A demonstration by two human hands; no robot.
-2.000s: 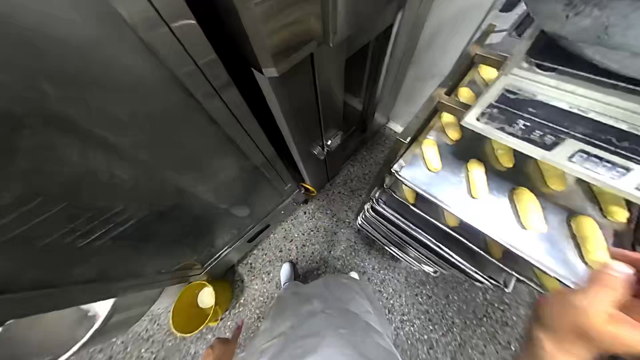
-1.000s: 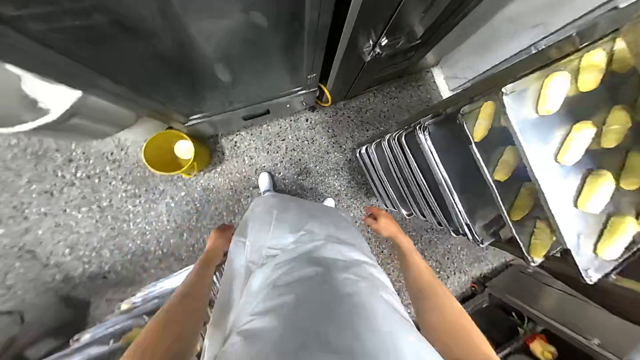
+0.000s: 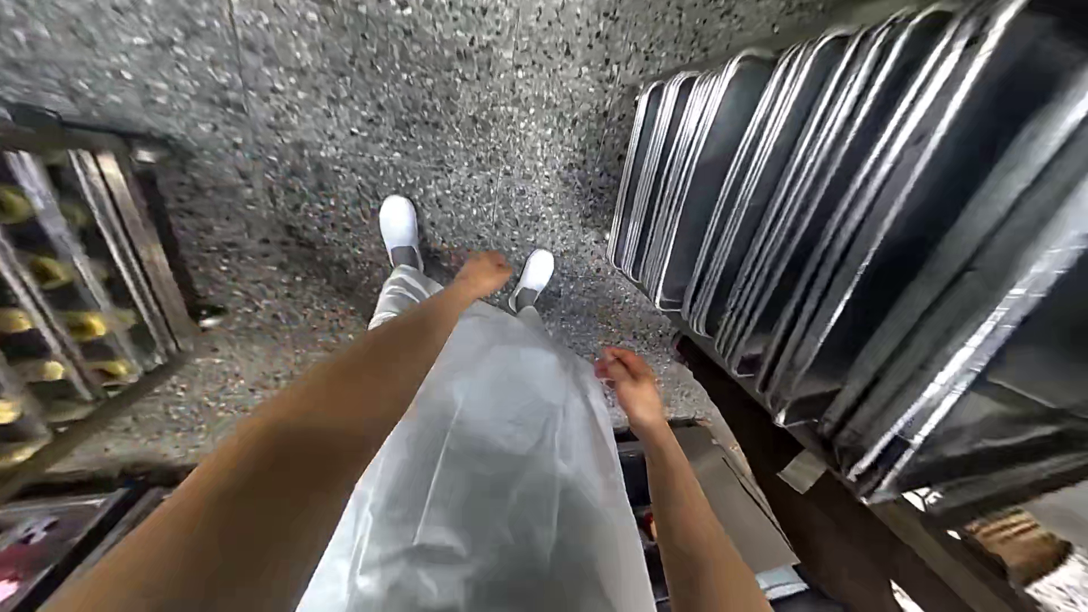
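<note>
My left hand [image 3: 484,274] hangs in front of the white apron [image 3: 476,442], its fingers loosely curled, with nothing seen in it. To the right of the apron hangs my right hand [image 3: 627,378], its fingers bent; no object shows in it. It is nearest to the stacked metal baking trays [image 3: 765,204] on the right but does not touch them. Two white shoes [image 3: 399,223] stand on the speckled floor beyond my hands. At the far left, a rack [image 3: 144,246] holds trays with yellow dough pieces [image 3: 85,325].
Speckled terrazzo floor [image 3: 323,102] stretches ahead between the rack and the stacked trays. A flat brown panel [image 3: 731,501] lies below my right forearm. Dark containers [image 3: 59,544] with reddish contents sit at the lower left corner.
The view has turned a lot; the yellow bucket and metal cabinets are out of sight. Two seconds ago my right hand was at a tray of yellow dough pieces; now it hangs beside the apron.
</note>
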